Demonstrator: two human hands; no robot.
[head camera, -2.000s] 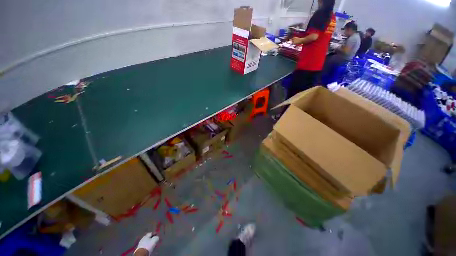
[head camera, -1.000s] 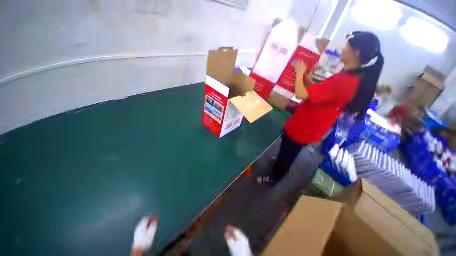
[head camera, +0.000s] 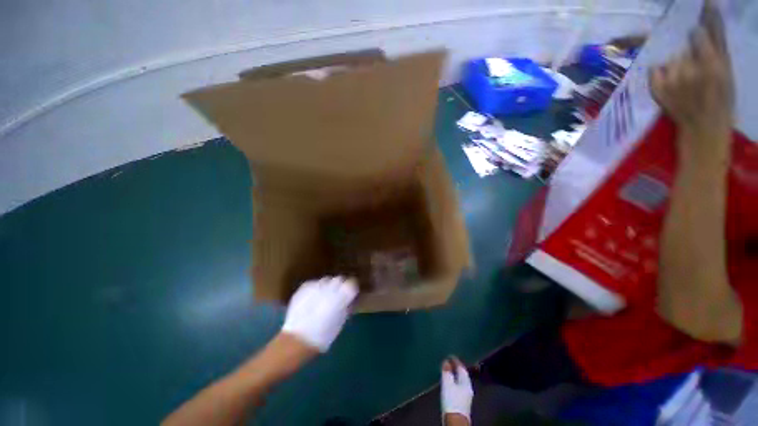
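An open retail box stands on the dark-green worktable, its brown inside and raised flaps facing me. Something pale and unclear lies at its bottom. My left hand, in a white glove, is at the box's near left edge; its fingertips are blurred, so I cannot tell whether they grip it. My right hand, white-gloved with bare fingertips showing, is low near the table's front edge, apart from the box.
At the right, a person in a red top holds a red and white retail box. A blue bin and scattered white printed pieces lie on the table behind. A white wall runs along the back.
The view has moved close to the open box, now seen from above. My left hand has risen from low in the picture to the box's edge. The other person is nearer at the right.
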